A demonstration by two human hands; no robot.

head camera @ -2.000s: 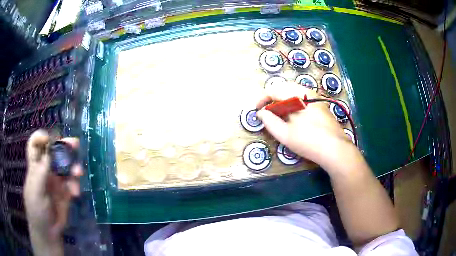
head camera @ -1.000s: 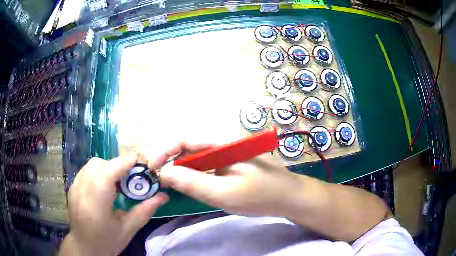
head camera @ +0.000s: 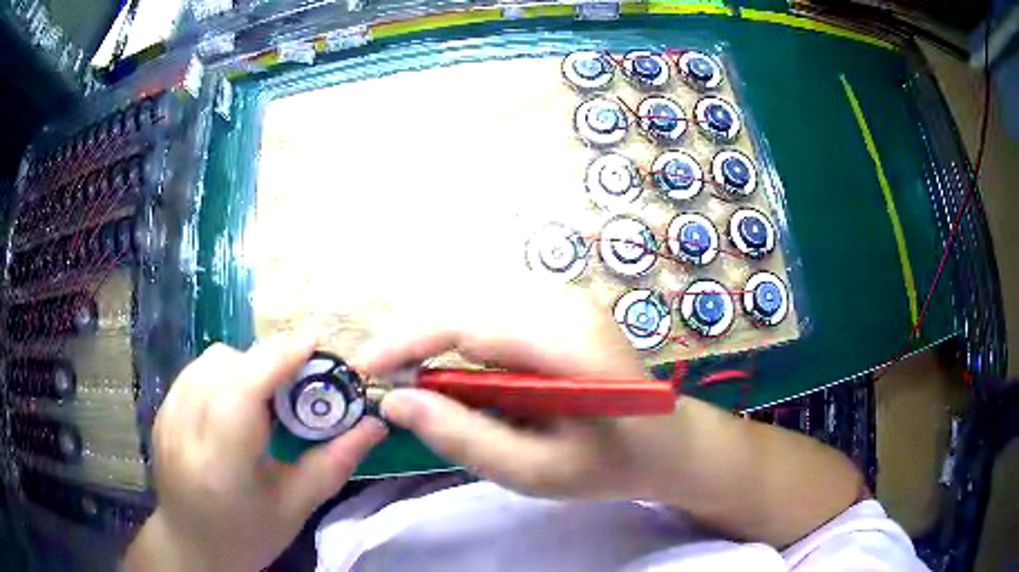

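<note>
My left hand holds a speaker driver by its rim, its silver magnet side facing up. My right hand holds the red test probe lying nearly level. The probe's tip end is at the driver's right edge, where the terminals are; the exact contact is too small to tell. The middle blister tray lies beyond my hands, with silver-backed drivers in rows at its right side and strong white glare at its left.
The left blister tray holds rows of dark drivers with red wires. The green mat carries yellow tape. A long red wire hangs at the right. Stacked clear plastic with white labels lies along the far edge.
My left hand has turned the driver magnet side up and moved right. My right hand came from the middle tray to it with the probe, which has since tilted nearly level.
</note>
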